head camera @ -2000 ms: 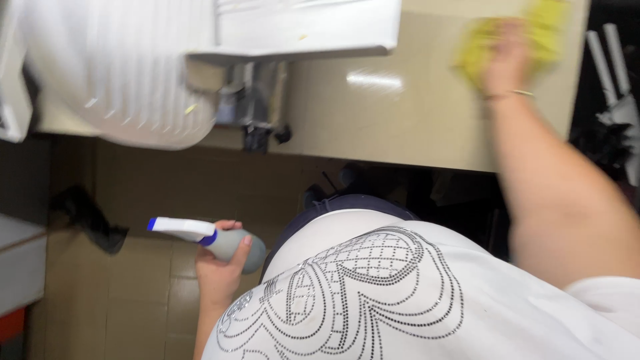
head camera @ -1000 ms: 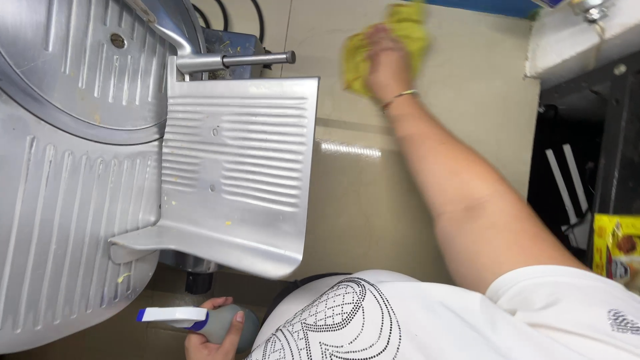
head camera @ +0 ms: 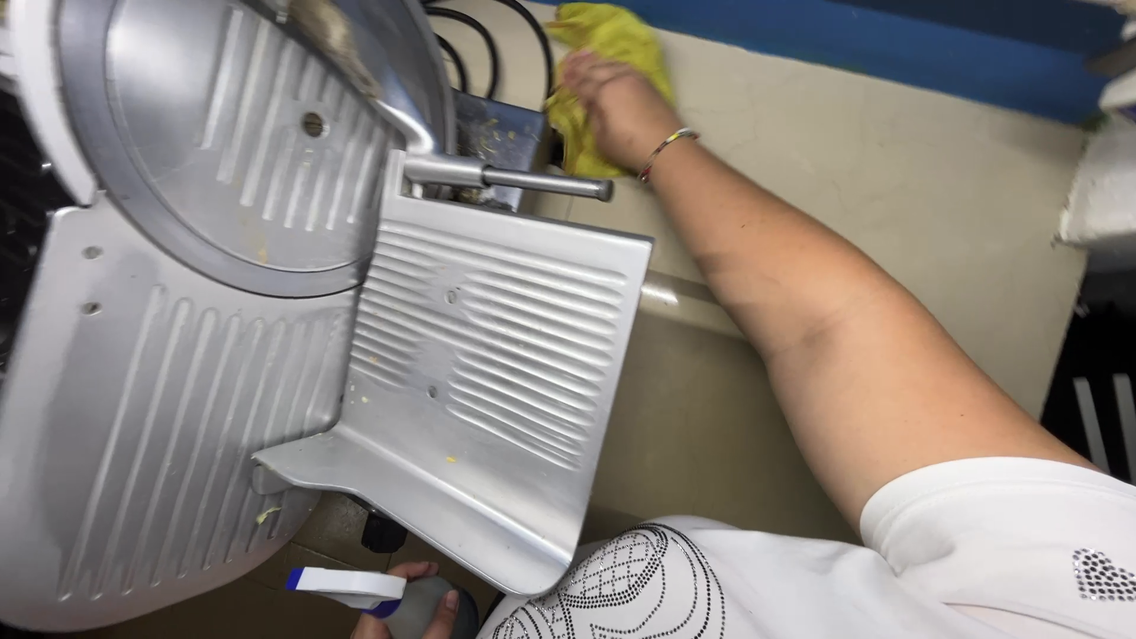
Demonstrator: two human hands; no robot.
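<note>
My right hand (head camera: 621,106) presses a yellow cloth (head camera: 612,44) onto the beige countertop (head camera: 852,204), close to the back corner of a metal meat slicer. Low in the view my left hand (head camera: 426,603) grips a grey spray bottle (head camera: 417,612) with a white and blue trigger head, below the slicer's food carriage (head camera: 497,328). The slicer's round blade (head camera: 240,133) and ribbed plate (head camera: 177,399) fill the left side. Small yellowish crumbs lie on the carriage and plate.
Black cables (head camera: 493,44) curve behind the slicer, beside its crumb-specked metal base (head camera: 501,133). A carriage rod (head camera: 550,182) juts toward my right forearm. A blue strip (head camera: 852,53) borders the counter's back; a white object (head camera: 1105,177) is at the right.
My right hand has moved with the yellow cloth across the counter, from its right part to beside the slicer's back corner. The view has shifted strongly. My left hand still holds the spray bottle.
</note>
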